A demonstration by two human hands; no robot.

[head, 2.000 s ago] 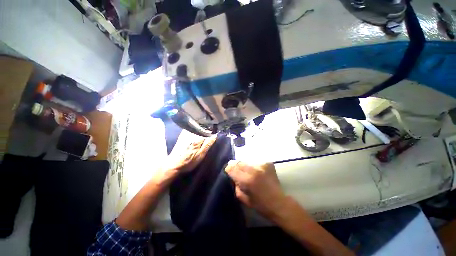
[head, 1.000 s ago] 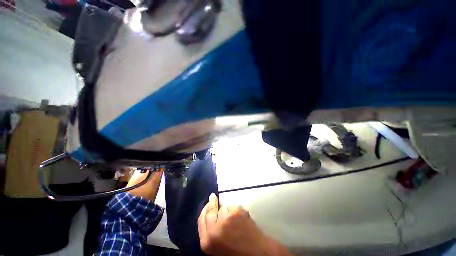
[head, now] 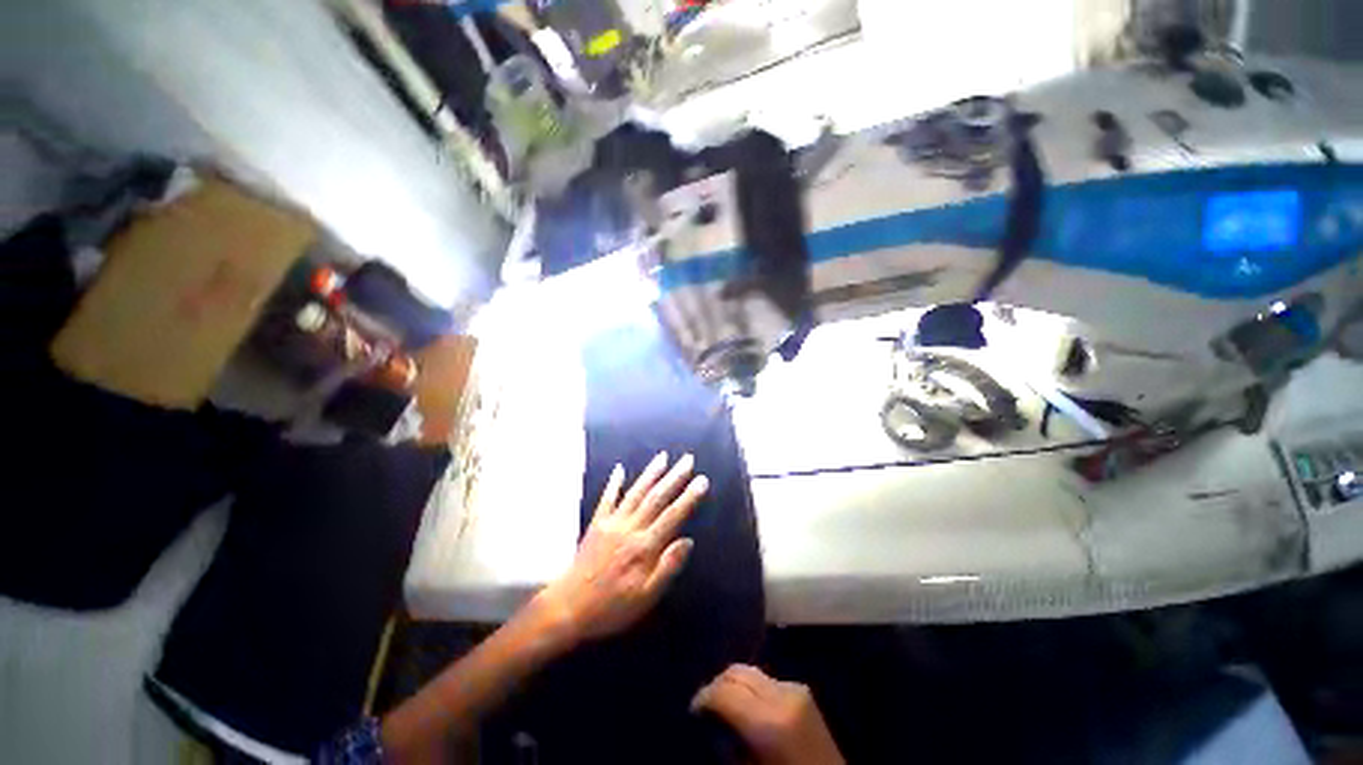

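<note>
A long dark garment panel [head: 673,434] lies on the white table below the needle area and hangs over the front edge. My left hand [head: 635,553] lies flat on it, fingers spread. My right hand [head: 765,710] is lower right, at the panel's right edge below the table edge, fingers curled; whether it pinches the cloth is hard to tell. The presser foot area [head: 733,366] is blurred, beside the glare, at the panel's upper right. The white and blue sewing machine [head: 897,239] stands behind.
Snips with round loops [head: 934,411] lie right of the needle. A red-handled tool [head: 1114,451] and a grey control panel [head: 1330,471] are further right. At left are a cardboard box [head: 187,292], a bottle [head: 366,351] and black cloth pieces [head: 292,575].
The view has swung back from close against the machine head. My left hand now lies flat on the panel, nearer the front edge. My right hand is lower, below the table edge.
</note>
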